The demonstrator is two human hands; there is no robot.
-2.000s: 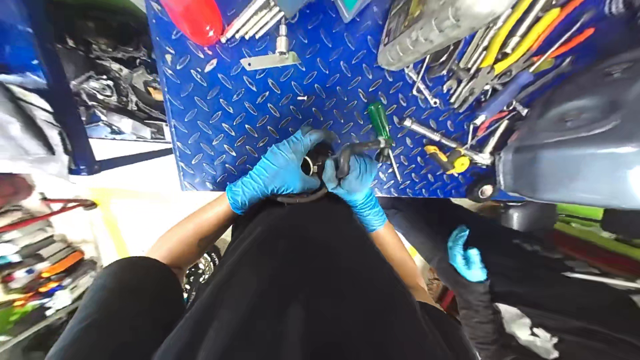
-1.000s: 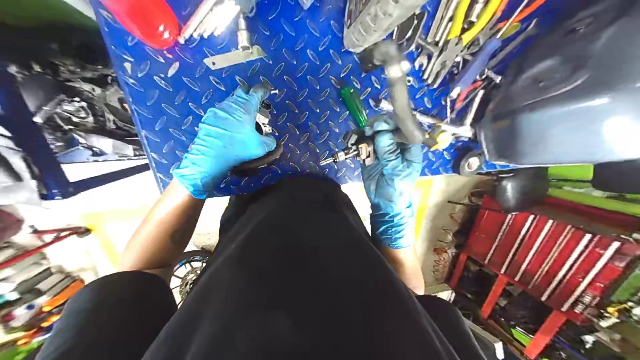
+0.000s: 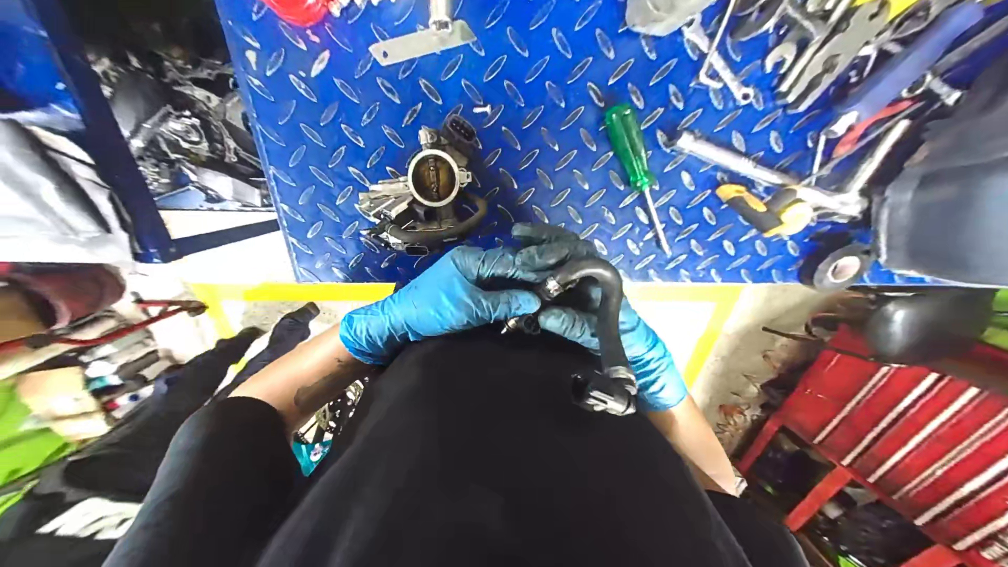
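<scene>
In blue gloves, my left hand [image 3: 453, 295] and my right hand [image 3: 606, 315] meet at the near edge of the blue tread-plate bench. Between them is a curved black rubber hose [image 3: 608, 303] with a metal clamp and a small fitting at its upper end; the fingertips of both hands grip that end. A connector piece [image 3: 605, 393] hangs at the hose's lower end. Beyond my left hand a throttle body [image 3: 434, 179] lies on the bench, its round bore facing up. A green-handled screwdriver [image 3: 628, 148] lies beyond my right hand.
A flat metal bracket [image 3: 421, 45] and a small screw [image 3: 482, 109] lie farther back. At the right are a ratchet wrench [image 3: 740, 160], a yellow and black tool [image 3: 762, 209], several spanners and a small wheel [image 3: 841, 268]. A red tool cabinet [image 3: 890, 425] stands at the lower right.
My left hand has let go of the throttle body, which stands on the bench, and has moved right to join my right hand on the hose. The co-worker's gloved hand seen two seconds ago is out of view.
</scene>
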